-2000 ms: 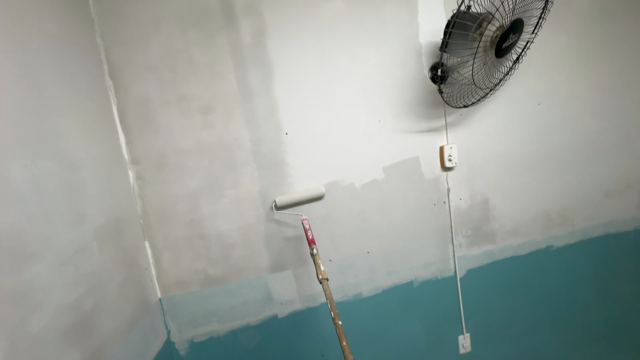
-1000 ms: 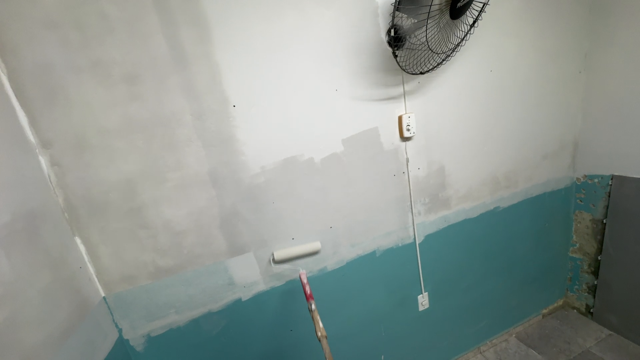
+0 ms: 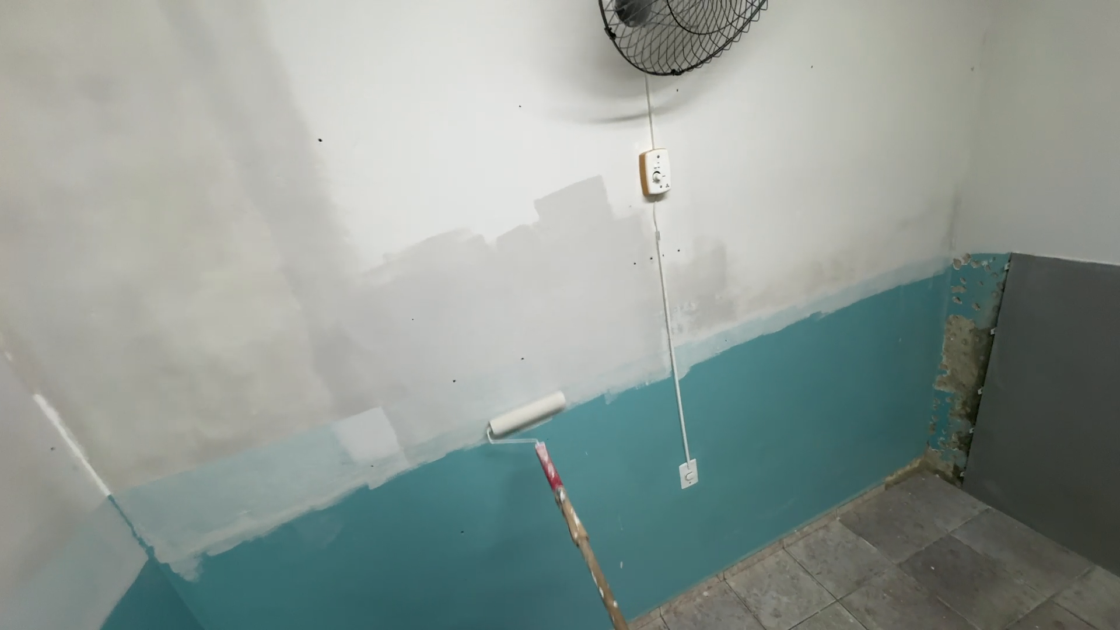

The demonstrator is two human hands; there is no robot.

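A paint roller [image 3: 528,416] with a white sleeve lies against the wall, at the edge between the pale paint and the teal paint [image 3: 770,411]. Its wire frame runs into a red grip [image 3: 549,465], fixed on a paint-spotted wooden pole [image 3: 588,553] that leaves the view at the bottom. Neither of my hands shows, so what holds the pole is hidden. Grey-white patches [image 3: 569,219] with uneven edges lie above the roller, and a thin whitish band [image 3: 254,490] overlaps the teal.
A black wall fan [image 3: 687,31] hangs at the top. Below it are a fan control [image 3: 655,172], a thin white cable conduit [image 3: 669,332] and an outlet [image 3: 689,473]. At the right stand a grey panel [image 3: 1050,394] and a chipped wall strip [image 3: 962,341], above grey floor tiles [image 3: 779,586].
The roller has moved down the wall, from the grey-white area two seconds ago to the teal edge. The view has swung down and to the right, bringing in the floor and the grey panel.
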